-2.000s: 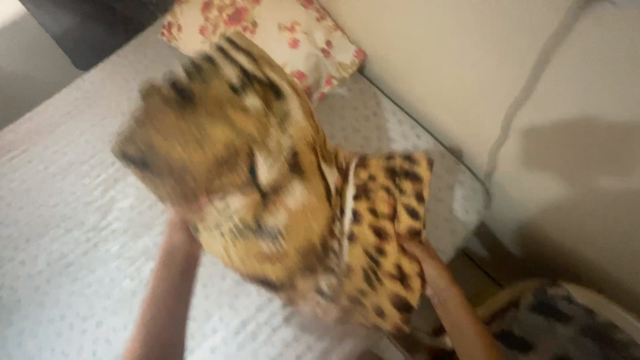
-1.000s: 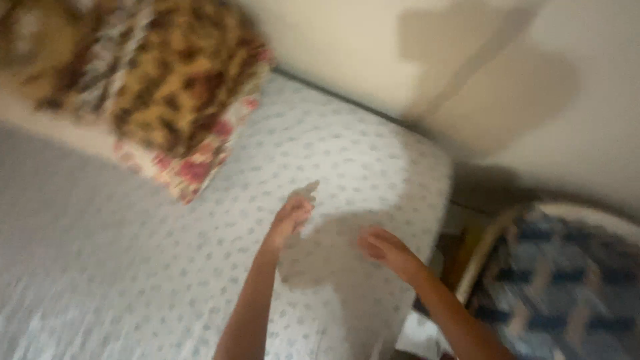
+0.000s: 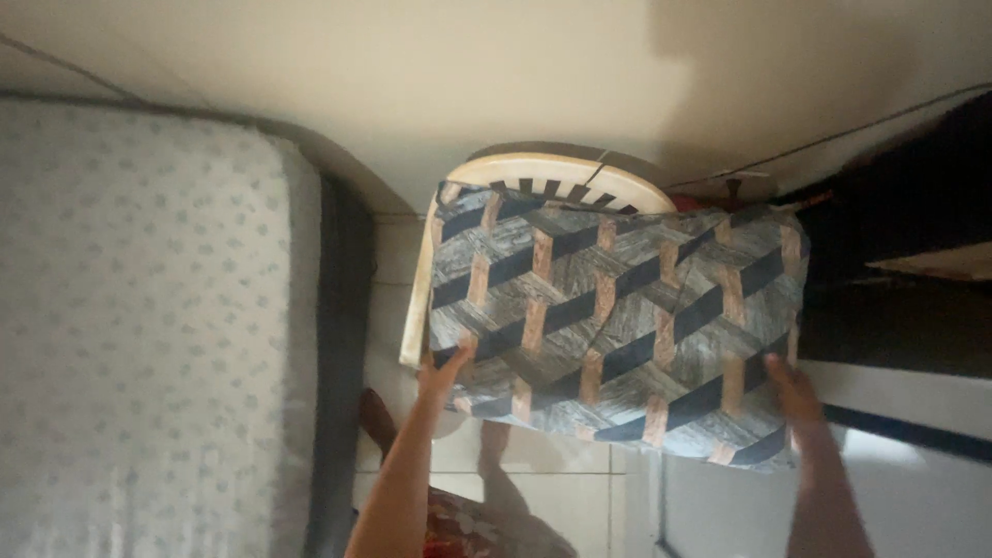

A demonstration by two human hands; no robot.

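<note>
A pillow in a grey, navy and tan geometric pattern [image 3: 612, 310] lies across a cream plastic chair [image 3: 542, 167] in the head view. At the pillow's lower left edge, my left hand [image 3: 448, 372] grips it with the thumb on top. My right hand [image 3: 792, 391] holds its right edge near the lower corner. The undersides of the pillow and the fingers beneath it are hidden. The chair's slatted back and left arm show around the pillow.
A bed with a pale dotted sheet [image 3: 147, 310] stands at the left. Behind the chair is a beige wall [image 3: 465, 70]. Dark furniture [image 3: 899, 310] is at the right, above a light glossy surface [image 3: 891, 496]. Floor tiles [image 3: 566, 457] and a foot [image 3: 377, 418] show below.
The view has swung right, from the bed to the chair. My hands let go of the leopard-print pillow, which lay on the floral one a second ago, and now hold the geometric-patterned pillow.
</note>
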